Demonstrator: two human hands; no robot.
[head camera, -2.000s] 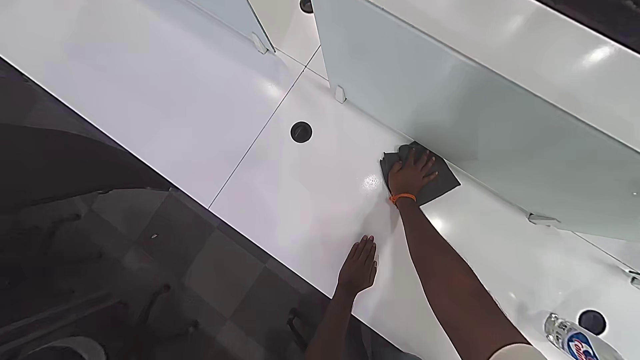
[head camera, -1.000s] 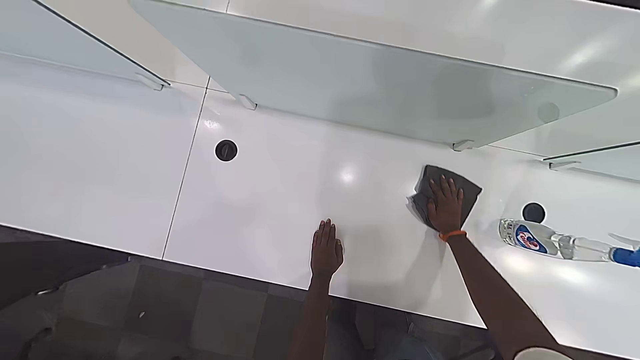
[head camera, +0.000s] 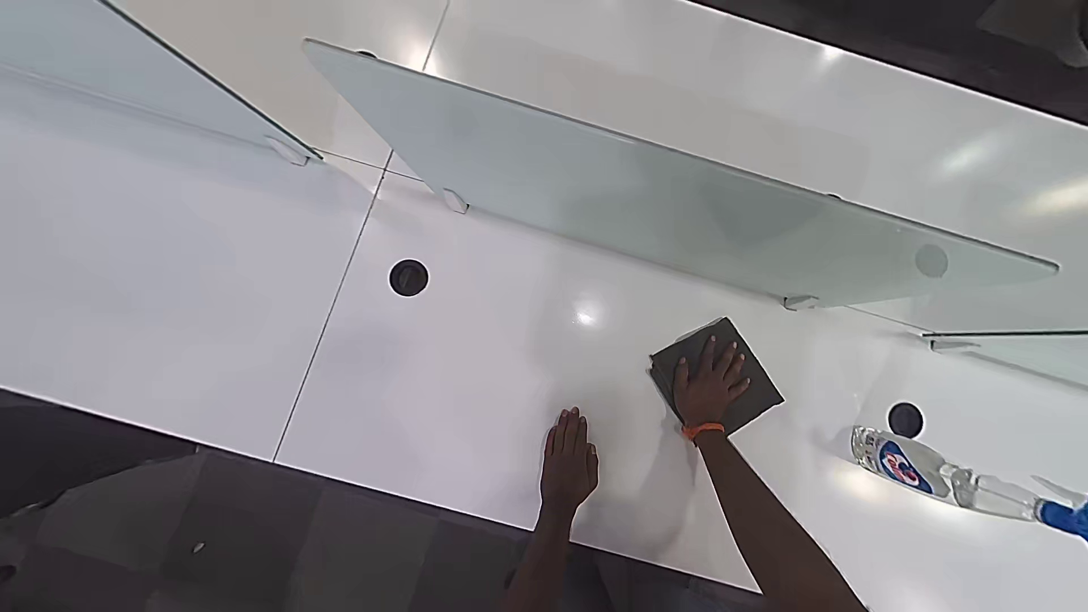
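My right hand (head camera: 711, 387), with an orange band at the wrist, lies flat with spread fingers on a folded dark grey cloth (head camera: 752, 408). The cloth rests on the white desk top (head camera: 476, 374), below the frosted glass partition (head camera: 646, 195). My left hand (head camera: 569, 463) rests palm down near the desk's front edge, left of the cloth, its fingers nearly together and nothing in it. A clear plastic spray bottle (head camera: 926, 472) with a blue head lies on its side to the right of my right hand.
One black round cable grommet (head camera: 409, 278) sits in the desk at the left, another (head camera: 905, 420) just above the bottle. More glass partitions stand at the upper left (head camera: 153, 93) and right (head camera: 1020, 353). Small clamps hold the partitions. Dark tiled floor (head camera: 255, 527) lies beyond the front edge.
The cloth under my right hand was against the partition's foot two seconds ago; it now lies farther from it, nearer the front edge. The view has shifted.
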